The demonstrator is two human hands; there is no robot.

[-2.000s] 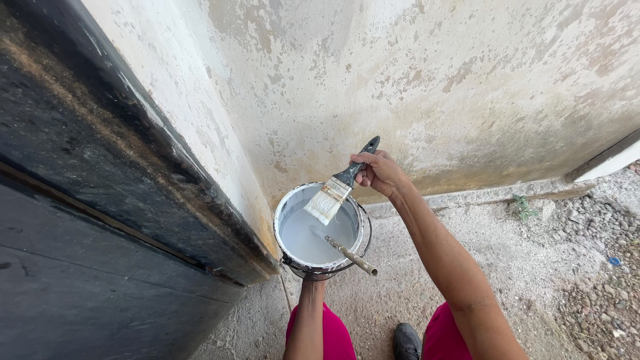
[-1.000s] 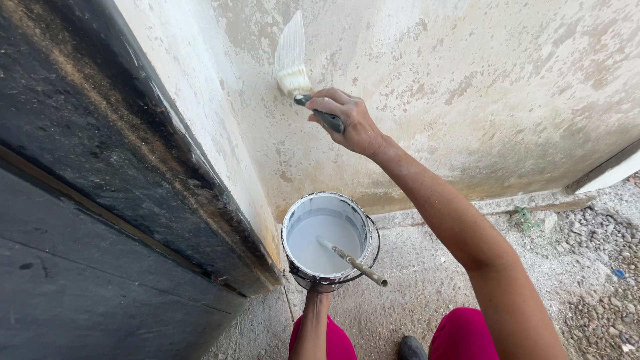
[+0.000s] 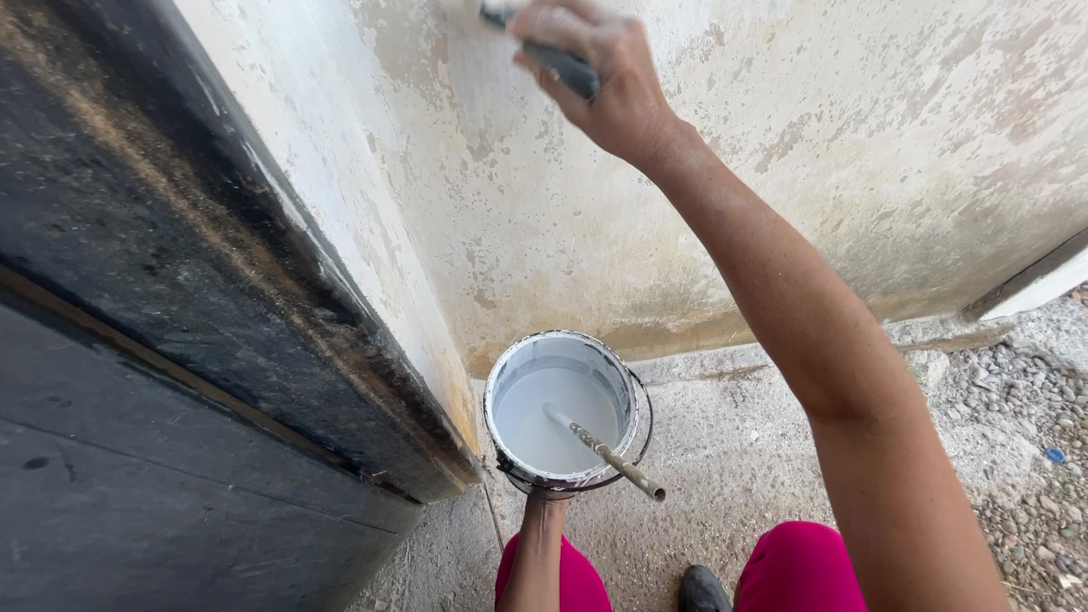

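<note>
My right hand (image 3: 599, 72) is closed around the dark handle of a paintbrush (image 3: 557, 66) at the top of the view, against the patchy plaster wall (image 3: 578, 221). The brush head is blurred and partly cut off by the frame's edge. Below, my left hand (image 3: 551, 495) supports a paint bucket (image 3: 629, 399) from beneath; its fingers are mostly hidden under it. Thin white paint (image 3: 544, 421) partly fills the bucket. A paint-spattered stick (image 3: 608, 453) stands tilted in the paint, leaning on the rim, beside the wire handle (image 3: 650, 425).
A dark wooden door (image 3: 170, 510) and its worn frame (image 3: 255, 280) take up the left side. Rough concrete floor (image 3: 680, 527) runs along the wall's foot. Gravel (image 3: 1033, 510) lies at the right, and a dark shoe (image 3: 703, 588) shows at the bottom.
My right hand has carried the brush from over the bucket to the wall and then farther up it. A fresh white stroke showed on the wall one second ago. My left hand still supports the bucket.
</note>
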